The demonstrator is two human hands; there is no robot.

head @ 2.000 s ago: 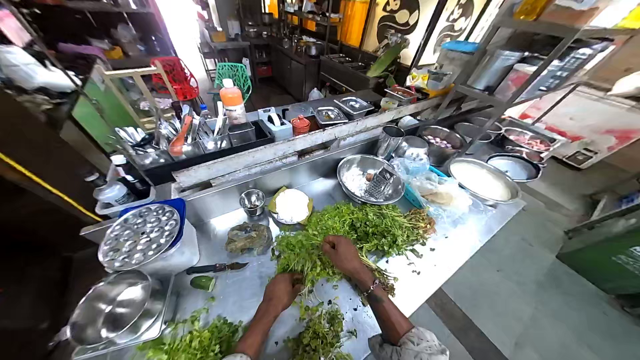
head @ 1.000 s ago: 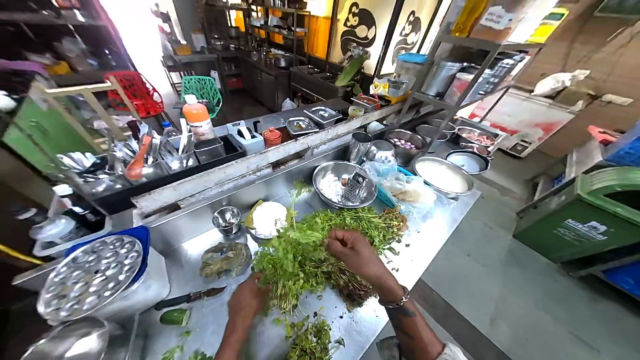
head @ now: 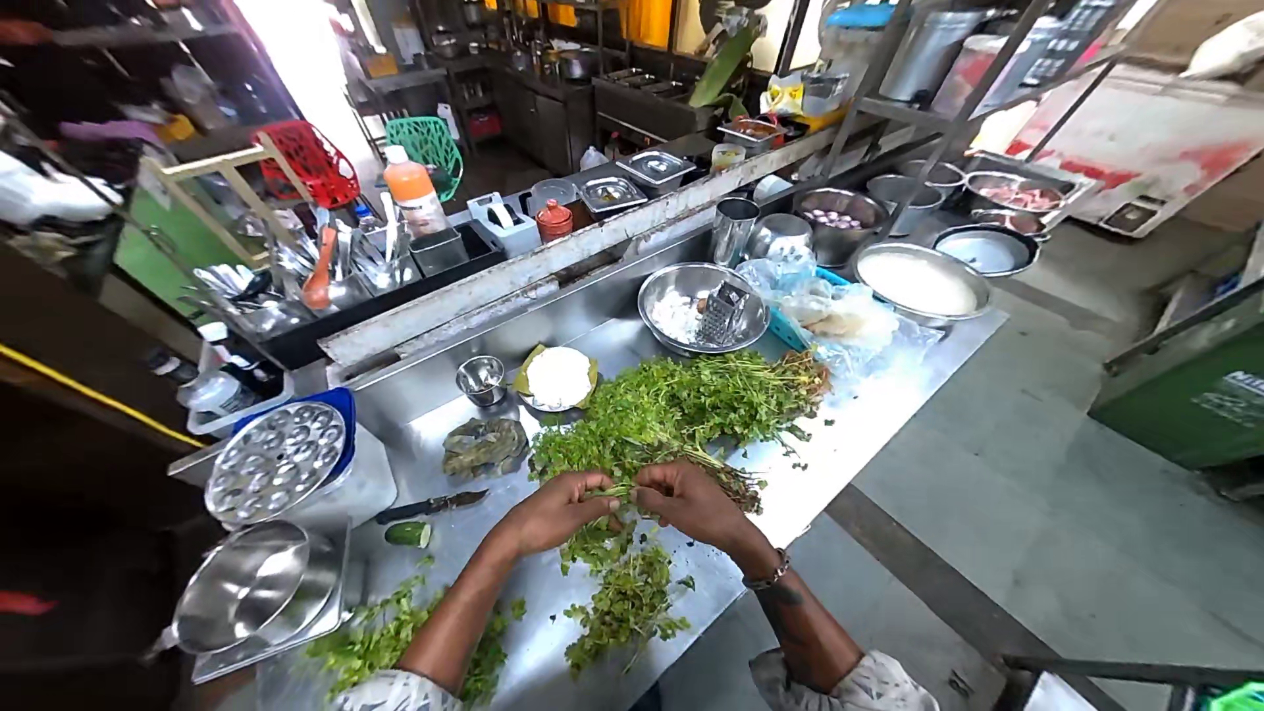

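Note:
My left hand point(head: 568, 511) and my right hand point(head: 686, 502) are close together over the steel counter, both pinching stems of a small sprig of leafy green herbs point(head: 618, 492). Just beyond them lies a large heap of herbs point(head: 681, 400), its roots toward the right. A smaller loose pile point(head: 624, 604) is on the counter between my forearms. More leafy herbs point(head: 380, 632) lie at the lower left, partly behind my left forearm. A knife point(head: 432, 506) and a cut piece of green vegetable point(head: 409, 534) rest to the left of my left hand.
Behind the heap stand a steel bowl with a grater point(head: 703, 308), a plate of white food point(head: 558, 378) and a steel cup point(head: 481, 380). A crumpled plastic bag point(head: 485, 447) lies left. Steel bowls point(head: 257, 587) and a mould tray point(head: 276, 462) stand at far left; a wide pan point(head: 923, 281) at right.
My hands, apart a second ago, have come together at the near side of the heap. The herbs raised by my left hand then are no longer held up. The view has shifted.

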